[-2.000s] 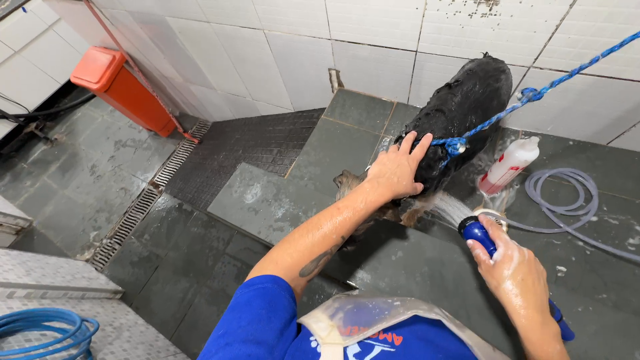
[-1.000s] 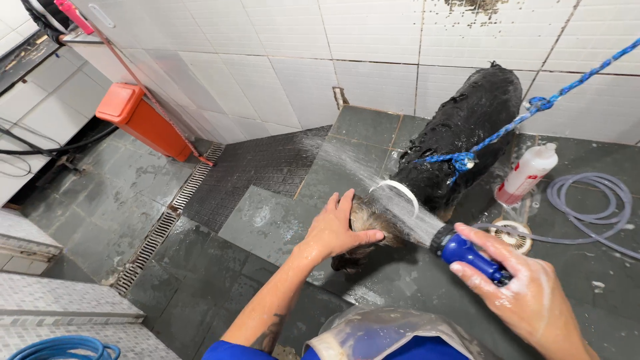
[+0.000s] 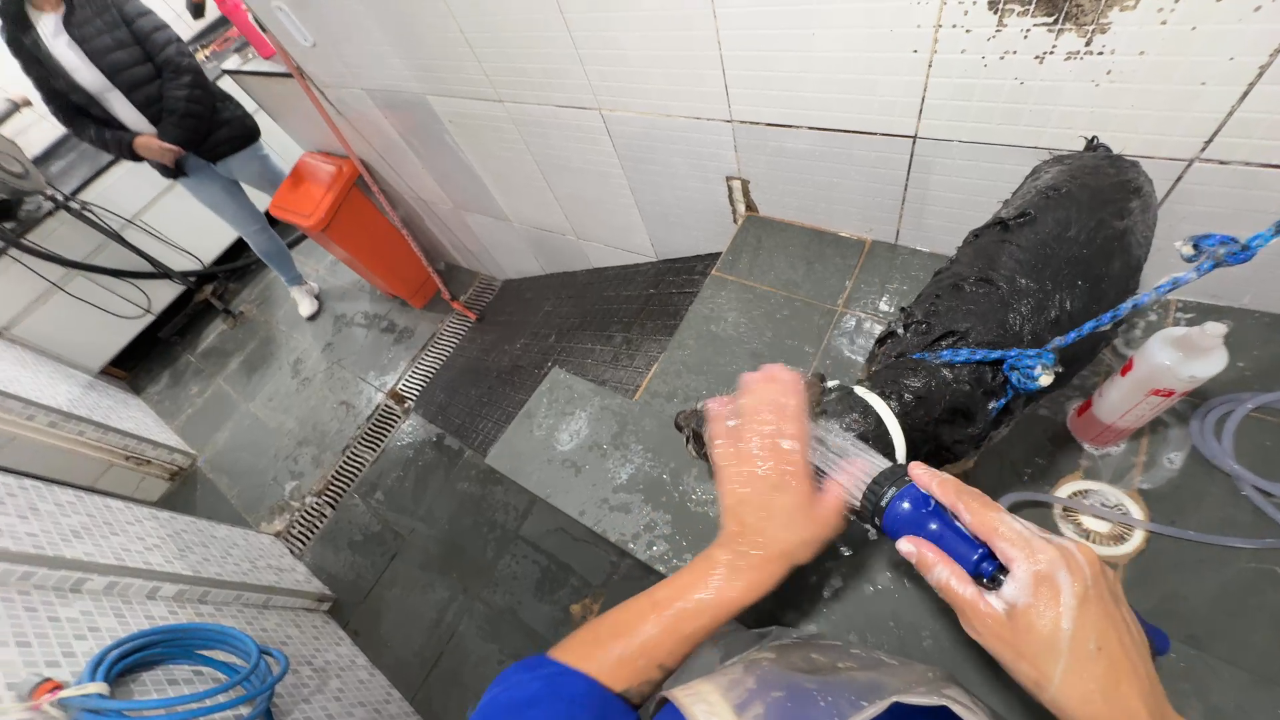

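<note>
A wet black dog [image 3: 1020, 260] stands on the grey tiled platform, its head low and turned left. A blue braided rope [image 3: 1110, 320] is knotted round its neck, and a white band [image 3: 884, 420] sits nearby. My right hand [image 3: 1040, 590], with suds on it, grips a blue spray nozzle [image 3: 930, 520] that throws water left towards the dog's head. My left hand [image 3: 765, 470], blurred and wet, is in the spray and hides part of the head; whether it touches the fur cannot be told. A white and red bottle [image 3: 1150, 385] stands right of the dog.
A round drain cover [image 3: 1100, 517] and a grey hose [image 3: 1230, 440] lie at right. The platform's stepped edge drops to a floor grate [image 3: 350, 470]. An orange bin [image 3: 350, 225] and a person in a dark jacket [image 3: 165, 85] are at upper left. A coiled blue hose [image 3: 185, 670] lies lower left.
My left hand was on the dog's neck, then on its head; now it is raised in the spray. The nozzle has moved up beside the head. A person has come into view at upper left.
</note>
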